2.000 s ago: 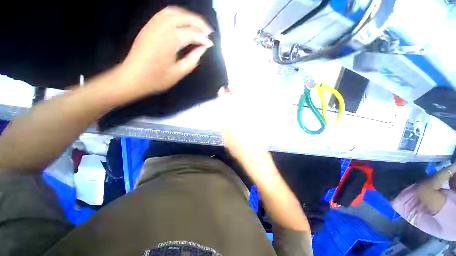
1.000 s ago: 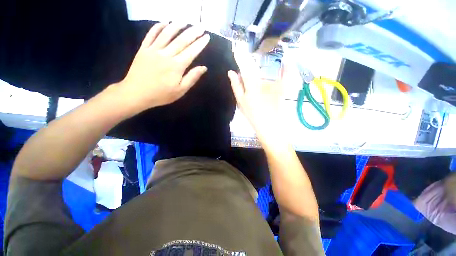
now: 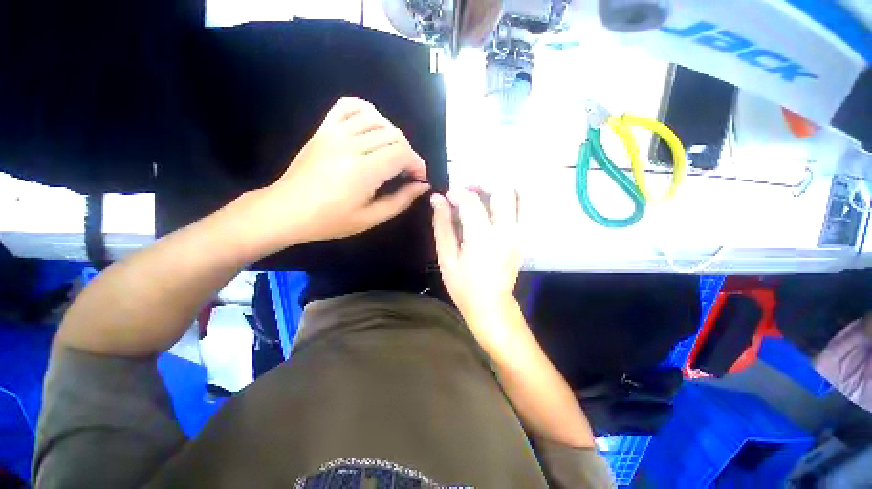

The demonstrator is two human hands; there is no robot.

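A black fabric piece lies on the white machine table, left of the sewing machine's needle area, and hangs over the front edge. My left hand rests on the fabric, thumb and index finger pinched together at its right edge. My right hand is beside that edge, its fingertips close to the left ones; overexposure makes its grip hard to tell. The sewing machine with "Jack" lettering stands at upper right.
Shears with green and yellow handles lie right of my right hand. A dark flat phone-like rectangle is behind them. Below the table are blue crates and a red frame. A person's pink sleeve shows at far right.
Since one second ago, my left hand has gone from spread flat to pinching at the fabric's right edge. My right hand has moved down slightly. The camera view has shifted.
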